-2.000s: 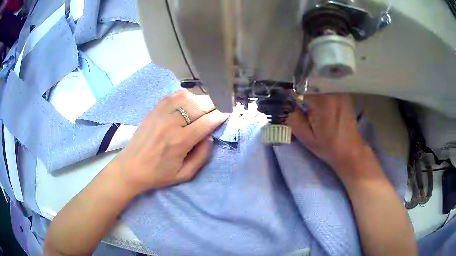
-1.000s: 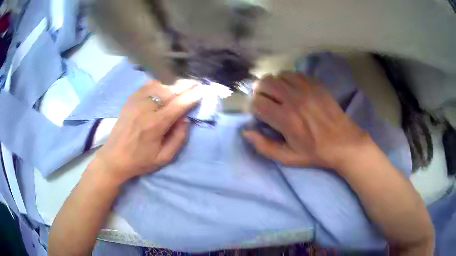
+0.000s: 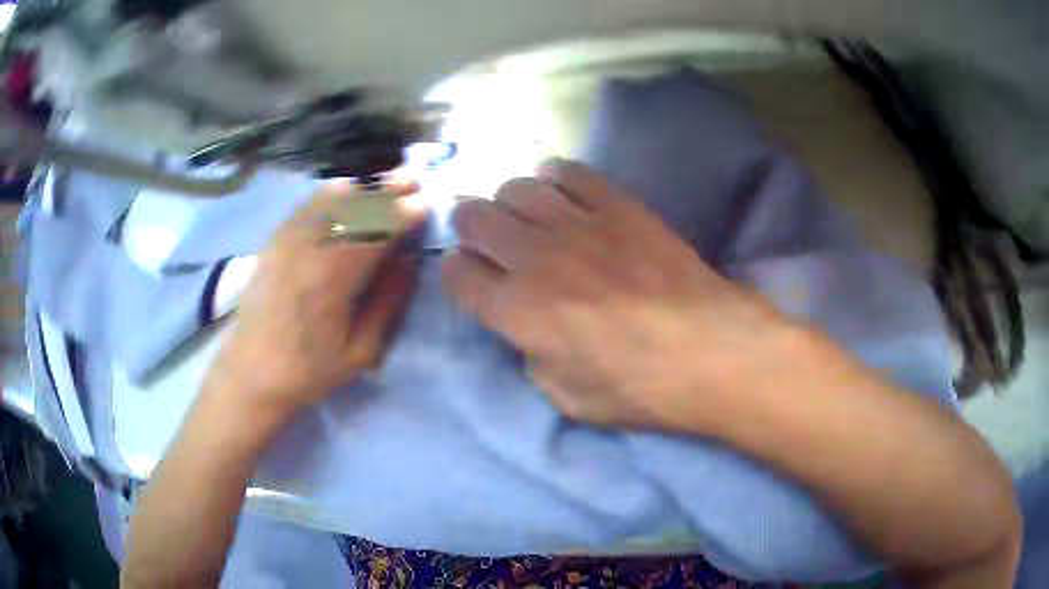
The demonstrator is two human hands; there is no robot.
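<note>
The light blue garment panel (image 3: pixel 460 460) lies over the machine bed and the table's front edge, blurred. My left hand (image 3: pixel 328 293) is on its left part near the needle area, fingers close together at the fabric. My right hand (image 3: pixel 587 288) is beside it, fingers curled down on the panel, fingertips near the bright lamp spot. The sewing machine head (image 3: pixel 380 58) hangs above as a blur. The needle and presser foot cannot be made out. Whether the fingers pinch the cloth is hidden.
Loose blue cut pieces (image 3: pixel 86 265) with dark-edged strips lie left. Dark looped scissors (image 3: pixel 978 299) lie right of the bed. More blue cloth lies between the bed and my right arm. Patterned clothing (image 3: pixel 518 572) shows below the table edge.
The view has shifted and the machine head appears further up and left. My right hand has come out from behind the machine head and moved left, close to my left hand.
</note>
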